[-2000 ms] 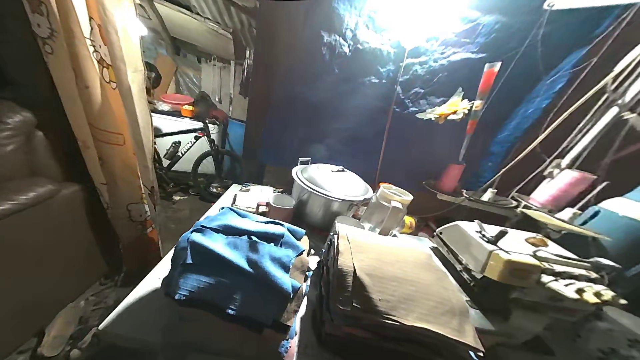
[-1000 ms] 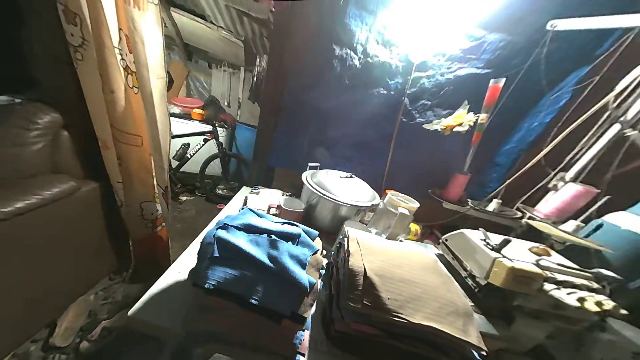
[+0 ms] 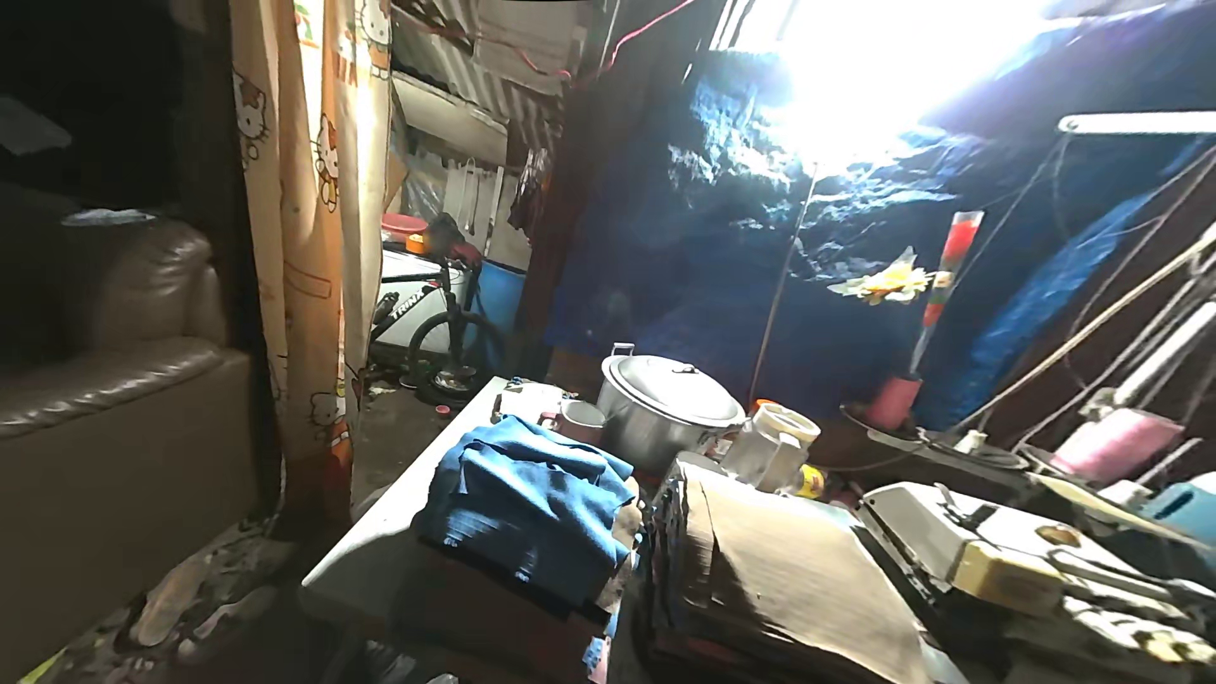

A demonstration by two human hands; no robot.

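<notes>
Neither my left hand nor my right hand is in view. A pile of blue cloth [image 3: 532,503] lies on a white table [image 3: 380,537]. To its right is a stack of brown fabric or cardboard sheets [image 3: 798,570]. Behind them stands a lidded aluminium pot [image 3: 665,404], with a mug [image 3: 580,420] at its left and a clear plastic pitcher [image 3: 771,446] at its right. A white sewing machine [image 3: 978,541] sits at the right, near pink thread cones [image 3: 1116,445].
A brown leather sofa [image 3: 114,380] is at the left, beside a patterned curtain [image 3: 309,256]. A bicycle [image 3: 446,332] and a blue drum [image 3: 501,294] stand beyond the curtain. Blue tarpaulin [image 3: 665,237] covers the back wall. Footwear [image 3: 171,598] lies on the floor at lower left.
The view has turned somewhat to the left. No object has plainly moved.
</notes>
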